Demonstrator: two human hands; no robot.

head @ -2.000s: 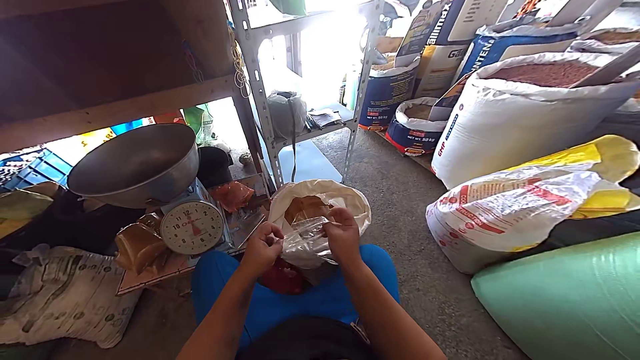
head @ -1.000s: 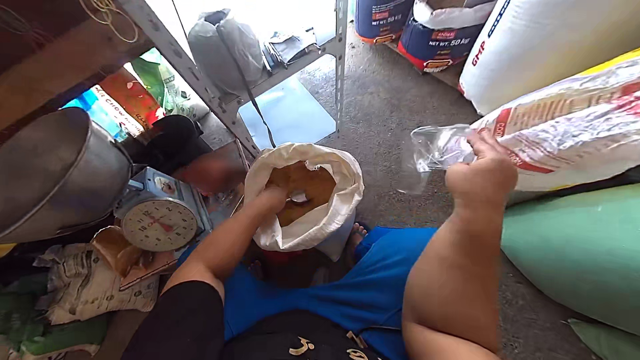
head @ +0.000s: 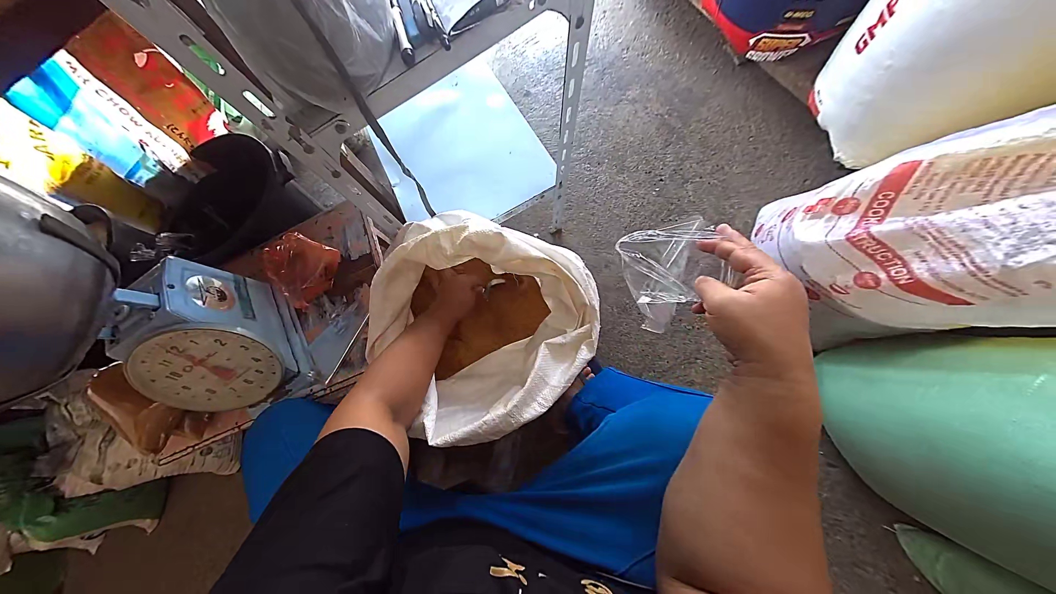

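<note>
A white woven sack (head: pixel 495 408) with its rim rolled down stands between my knees, holding orange-brown powder (head: pixel 495 326). My left hand (head: pixel 456 289) reaches inside it at the powder; a small whitish thing shows beside the fingers, and whether they grip it is hidden. Out to the right of the sack, my right hand (head: pixel 747 289) pinches a clear plastic bag (head: pixel 660 268) between thumb and fingers. The bag hangs limp and looks empty.
On the left stand a dial scale (head: pixel 206 367) with a metal pan (head: pixel 45 280), a black bucket (head: pixel 235 194) and an orange plastic bag (head: pixel 301 268). A metal shelf (head: pixel 572 107) rises ahead. Large printed sacks (head: pixel 932 239) and a green sack (head: pixel 949 421) line the right.
Two seconds ago both hands held the clear bag over the sack. My left hand has since gone into the sack, and my right hand has carried the bag to the right. The view has tilted down.
</note>
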